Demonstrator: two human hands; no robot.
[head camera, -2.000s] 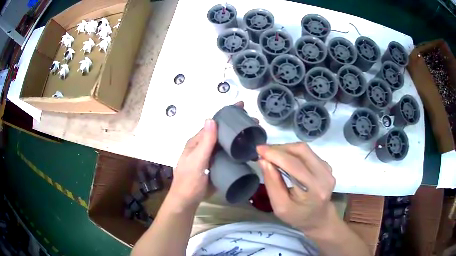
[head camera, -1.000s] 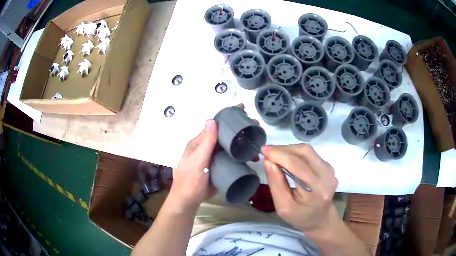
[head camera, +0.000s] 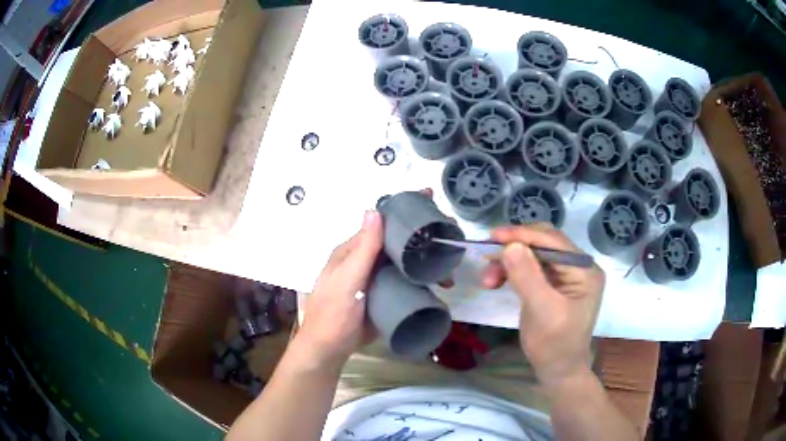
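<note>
My left hand (head camera: 343, 280) holds two grey motor housings together, their open ends facing right and down. The upper housing (head camera: 409, 220) shows small dark reddish bits inside. The lower housing (head camera: 398, 301) looks empty inside. My right hand (head camera: 552, 297) grips dark tweezers (head camera: 517, 249) like a pen, with their tips inside the mouth of the upper housing. Whether the tips hold anything is too small to tell. Many more housings (head camera: 550, 150) stand spoked face up on the white sheet (head camera: 345, 95), some with thin wires sticking out.
Small round inserts (head camera: 296, 195) lie on the sheet at left. A carton (head camera: 185, 172) of white impellers is at upper left. A carton (head camera: 720, 129) of tiny hardware stands at right. Below the bench edge, a carton (head camera: 194, 327) holds dark housings. A red object (head camera: 461, 346) shows below my hands.
My right hand has moved right and opened its pose; the tweezers now lie nearly level, with more of their length showing. My left hand and both housings have shifted slightly right and down.
</note>
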